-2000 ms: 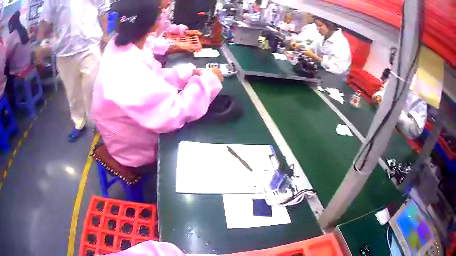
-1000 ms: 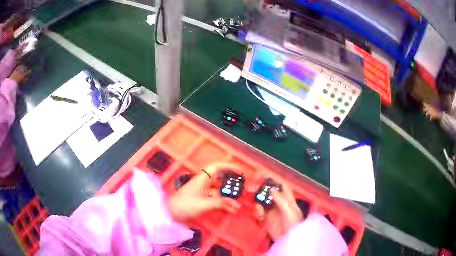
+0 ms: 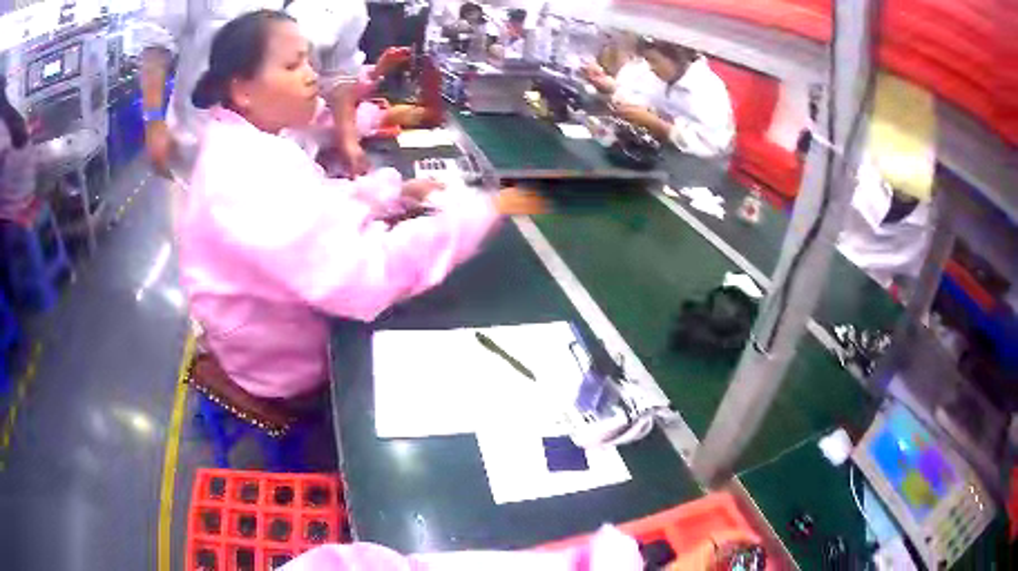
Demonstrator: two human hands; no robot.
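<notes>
My left hand (image 3: 701,553) is at the bottom edge, blurred and mostly cut off, below a pink sleeve. Its fingers appear closed on a small dark smartwatch (image 3: 741,557), also cut off. The hand is over an orange-red compartment tray (image 3: 714,518), of which only the far rim and corner show. A black item, perhaps another watch, lies beside the cuff. My right hand is out of the picture.
Left of the bench, another compartment tray (image 3: 267,481) holds dark watches. White papers (image 3: 430,385), a pen (image 3: 505,355), a navy pad (image 3: 565,453) and a cabled fixture (image 3: 597,390) lie ahead. A grey post (image 3: 770,323), test instrument (image 3: 921,480) and pink-sleeved person (image 3: 290,223) are near.
The view has swung left and up from the tray, and my right hand has left the picture. Compared with two seconds ago, a dark bundle lies farther right and the neighbour's arm reaches out.
</notes>
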